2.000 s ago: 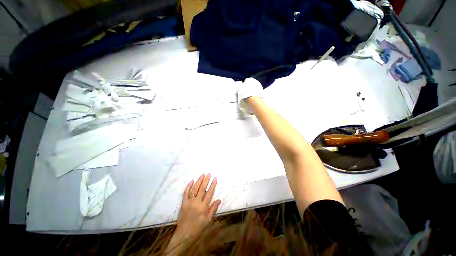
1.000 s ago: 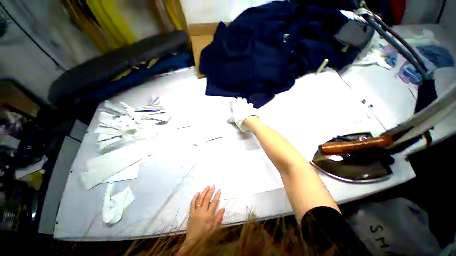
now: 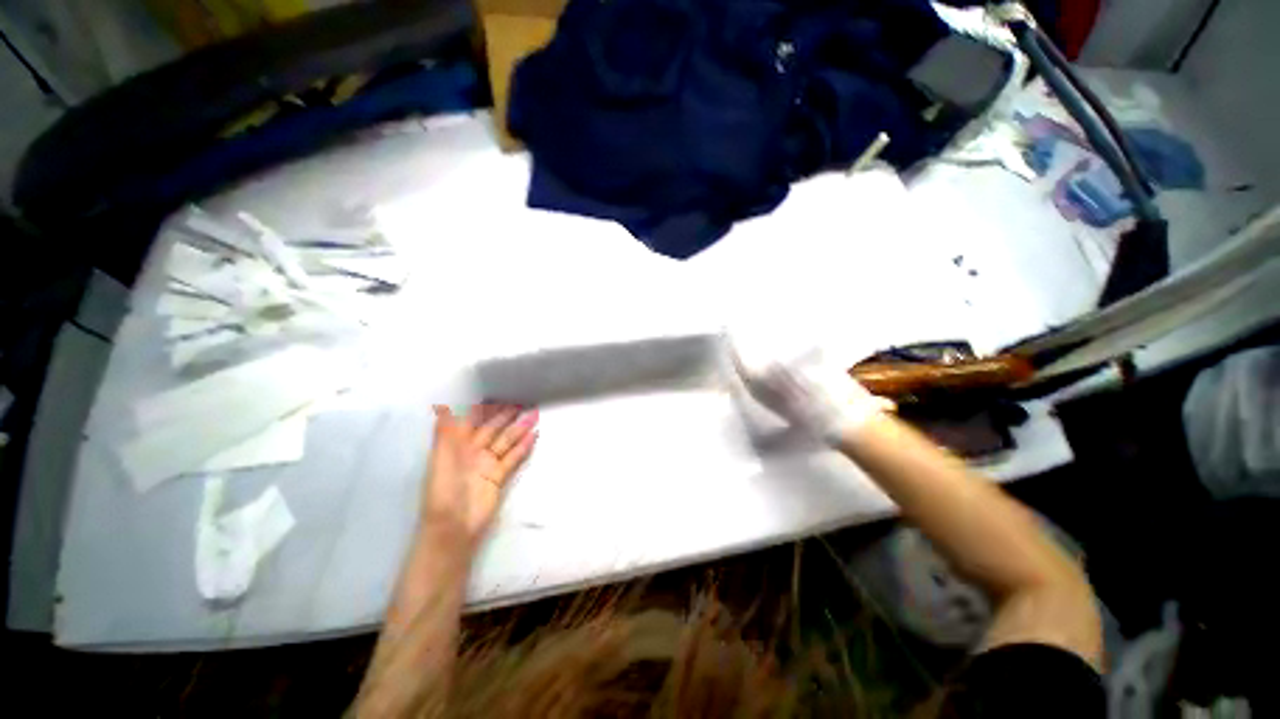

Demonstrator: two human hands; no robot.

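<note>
A long white piece, with a grey shadow band along it, lies between my hands over the white table. My bare left hand, with a ring, is at its left end, fingers partly spread; whether they grip it is unclear. My right hand, in a white glove and blurred, is at its right end and appears to hold it. The steam iron, with a brown wooden handle, stands just beyond my right hand, partly hidden by it.
A heap of white strips lies upper left, above flat white pieces. A small folded white piece lies lower left. Navy garments cover the far edge. A pale stick and blue scraps lie far right.
My right hand has come back from the navy garments toward the iron. My left hand has moved up and left from the near edge and turned. The long shadowed piece now shows between them.
</note>
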